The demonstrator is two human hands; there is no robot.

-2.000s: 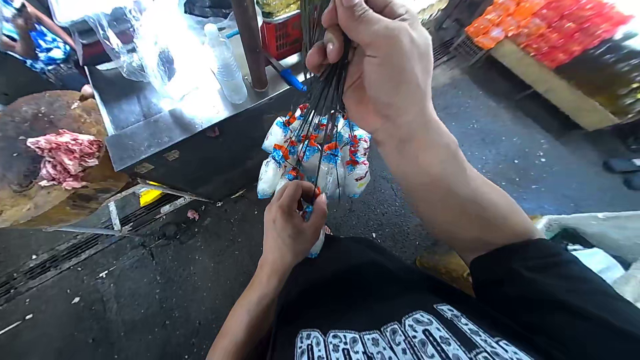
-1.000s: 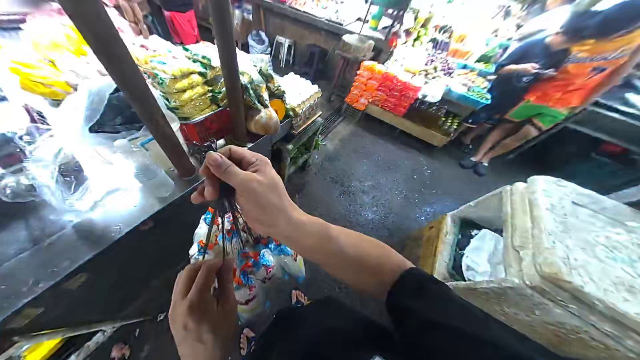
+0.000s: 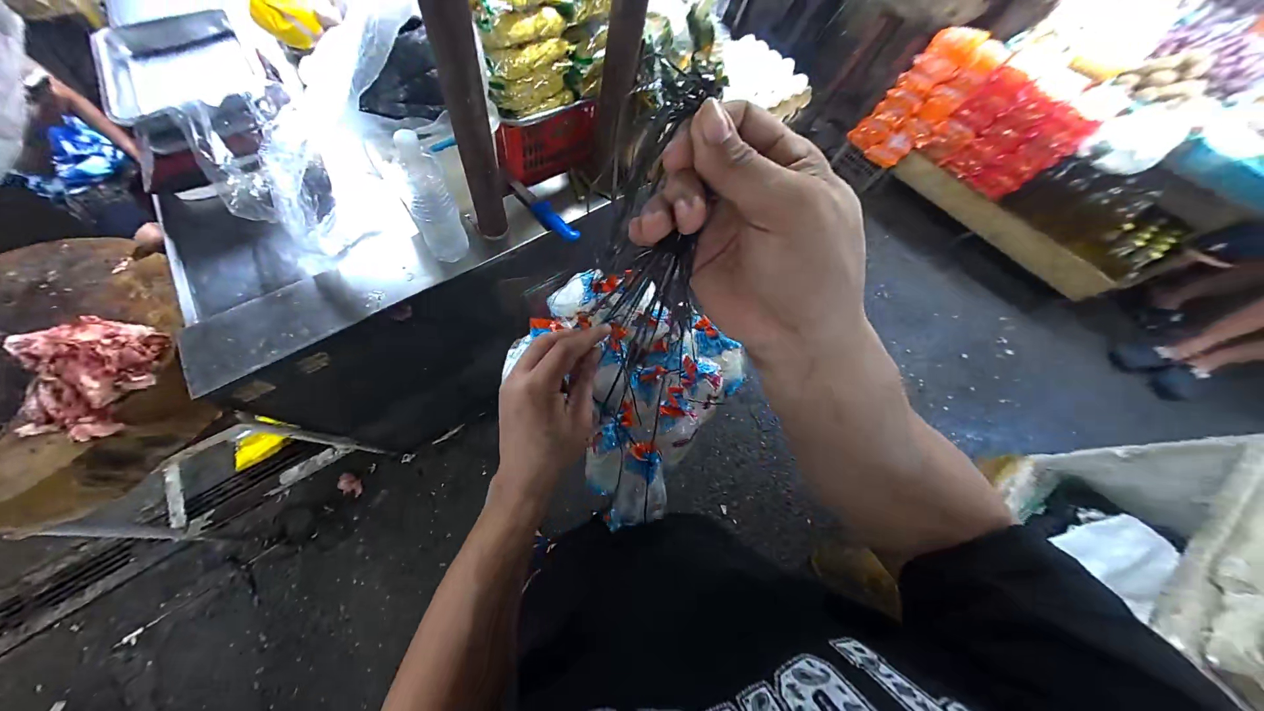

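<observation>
My right hand (image 3: pixel 760 197) is raised and closed around a bunch of thin black strings (image 3: pixel 662 276), whose loose ends stick up above the fingers. From the strings hangs a cluster of white and blue plastic packets (image 3: pixel 681 395) with red-orange tops. Lower and to the left, my left hand (image 3: pixel 548 395) is at the cluster's left side, its fingertips together at the strings near the packet tops; whether they pinch a string cannot be told. The packets' contents are not clear.
A metal counter (image 3: pixel 385 286) at the left bears a plastic bottle (image 3: pixel 430 197), clear bags and a blue-handled tool (image 3: pixel 553 219). Raw meat (image 3: pixel 84 375) lies on a round wooden block (image 3: pixel 59 267). Right are a foam box (image 3: pixel 1215 553), red and orange bagged goods (image 3: pixel 978 118) and a person's legs (image 3: pixel 1215 316).
The view swung away and back. My right hand keeps hold of the strings throughout. Compared with two seconds ago, my left hand is higher on the left side of the packets.
</observation>
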